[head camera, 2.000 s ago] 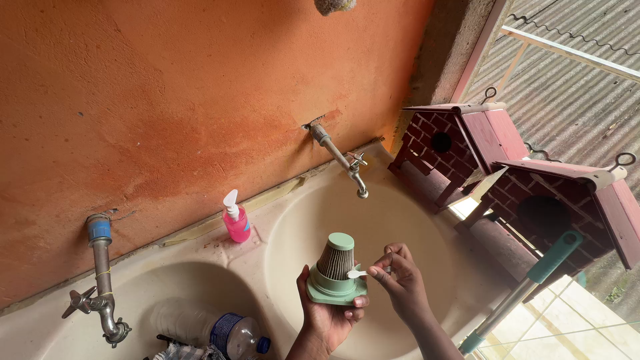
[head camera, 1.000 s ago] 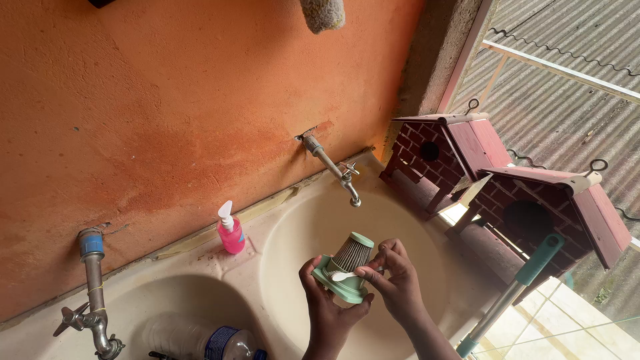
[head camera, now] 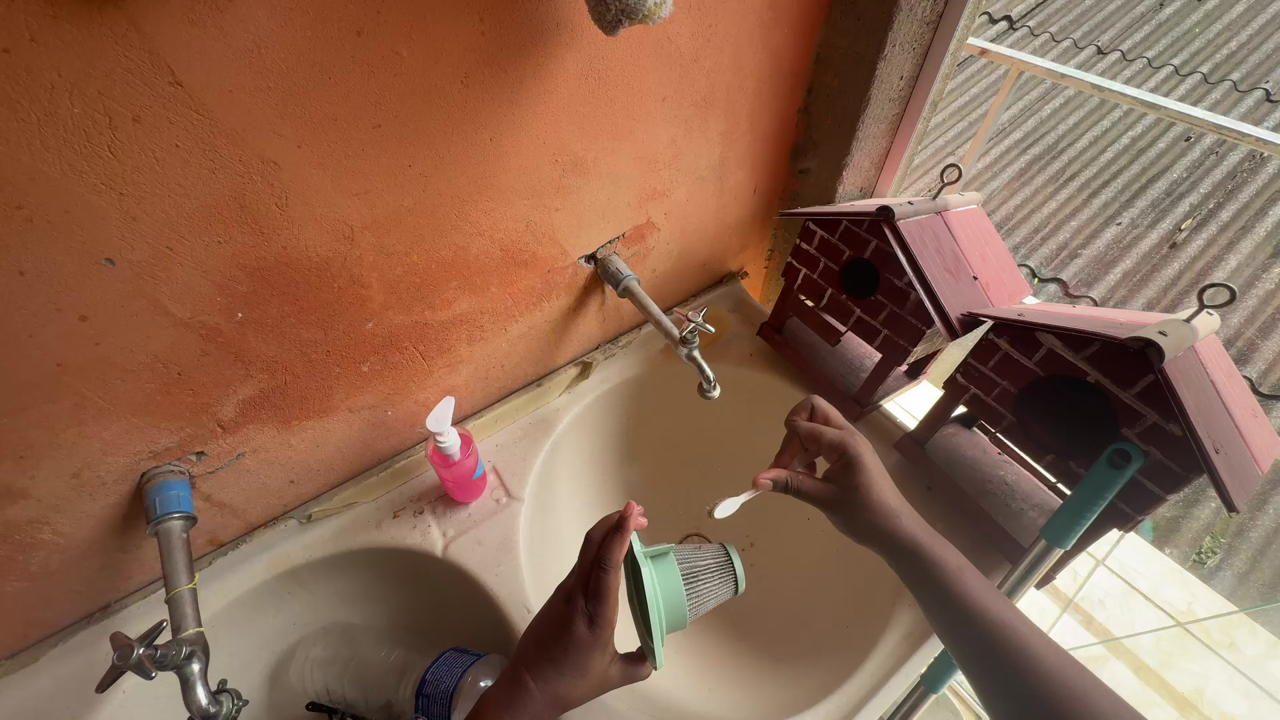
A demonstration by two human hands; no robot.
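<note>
My left hand (head camera: pixel 590 610) grips the green plastic rim of a pleated cone filter (head camera: pixel 708 580), tilted on its side with its narrow end to the right, over the right basin (head camera: pixel 850 640). Above and to the right, my right hand (head camera: pixel 825 465) pinches a small white plastic spoon (head camera: pixel 735 503) between thumb and fingers. The spoon's bowl points left and is apart from the filter. A metal tap (head camera: pixel 690 350) juts from the orange wall beyond both hands.
A pink soap pump bottle (head camera: pixel 457 465) stands on the ledge between basins. The left basin (head camera: pixel 400 570) holds a clear plastic bottle (head camera: pixel 350 665) under another tap (head camera: pixel 185 640). Two brick-painted wooden birdhouses (head camera: pixel 870 290) (head camera: pixel 1080 400) and a green-gripped metal pole (head camera: pixel 1090 495) are at right.
The filter has turned from roughly upright to lying sideways in my left hand. My right hand has drawn the spoon away from the filter, up and to the right.
</note>
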